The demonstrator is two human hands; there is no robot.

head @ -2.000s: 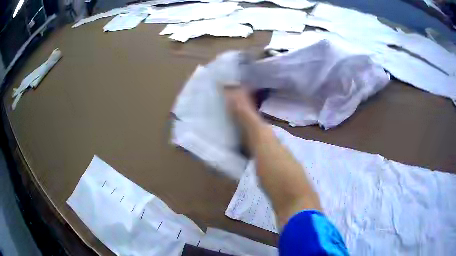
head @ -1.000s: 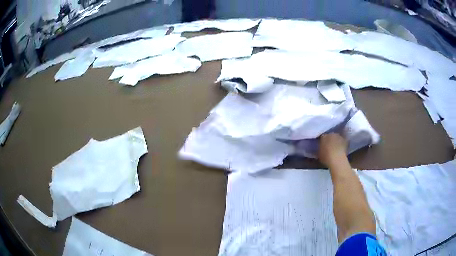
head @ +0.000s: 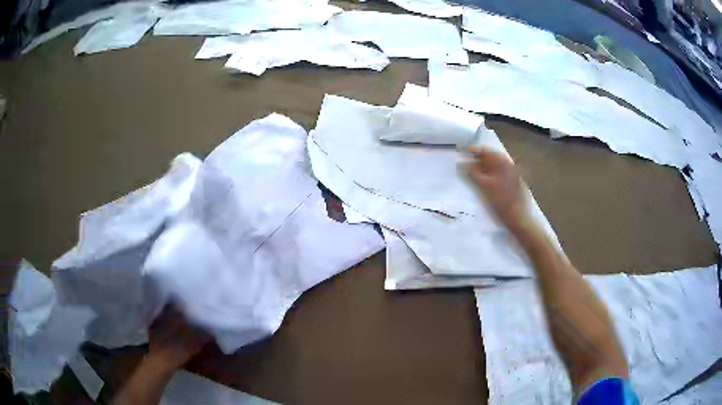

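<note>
A large crumpled white pattern piece (head: pixel 261 206) is bunched and partly raised at centre left. My left hand (head: pixel 178 340) is blurred at its lower edge, closed on the paper, with its fingers partly hidden. A bundle of folded white pattern pieces (head: pixel 427 182) lies at the centre, layered, with a curled flap (head: pixel 435 120) on top. My right hand (head: pixel 495 178) is over the bundle's right side, fingers bent beside the flap; blur hides whether it grips the paper.
Laid white pattern pieces (head: pixel 396 33) run along the far side of the brown table (head: pixel 372 348) and curve down the right. A wide white sheet (head: pixel 649 316) lies at the near right. A smaller white piece (head: pixel 47 340) lies at the lower left, with a narrow strip beside it.
The single heap has parted into a crumpled piece at left and a flatter bundle at centre. My left hand has come into view. My right hand has moved up and slightly left.
</note>
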